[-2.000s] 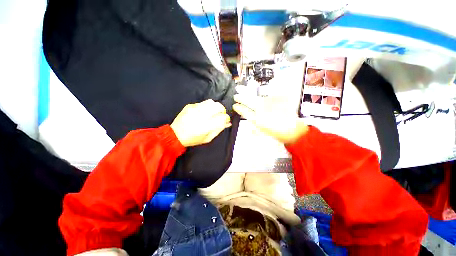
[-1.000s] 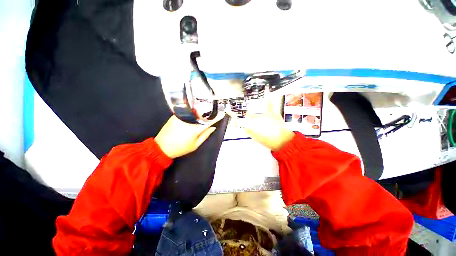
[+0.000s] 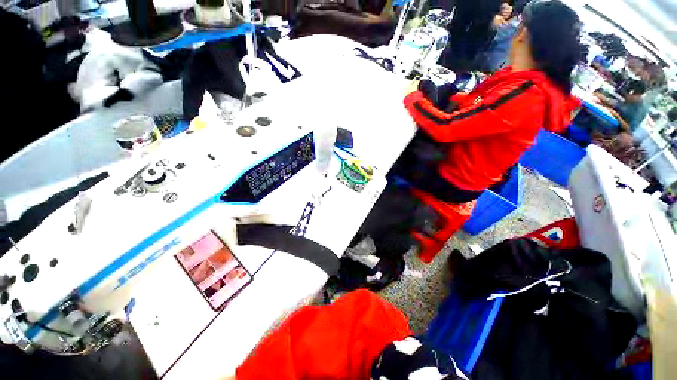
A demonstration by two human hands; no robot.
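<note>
Neither of my hands shows; a red sleeve of mine is at the bottom edge. The sewing machine head runs from lower left towards the centre, its metal needle area at the lower left. Dark fabric is cut off by the bottom-left corner. The smartphone lies on the white bed with its screen lit. A black fabric strip lies across the bed beside it. The control panel is on the head's far end.
Green and yellow rings lie beyond the control panel. A person in a red jacket sits at another machine. Blue bins and dark garments are at the right. A white tabletop edge stands at far right.
The view has swung to the right and up, away from the needle. Both hands, earlier at the fabric by the needle, are out of view. The neighbouring person and bins now show.
</note>
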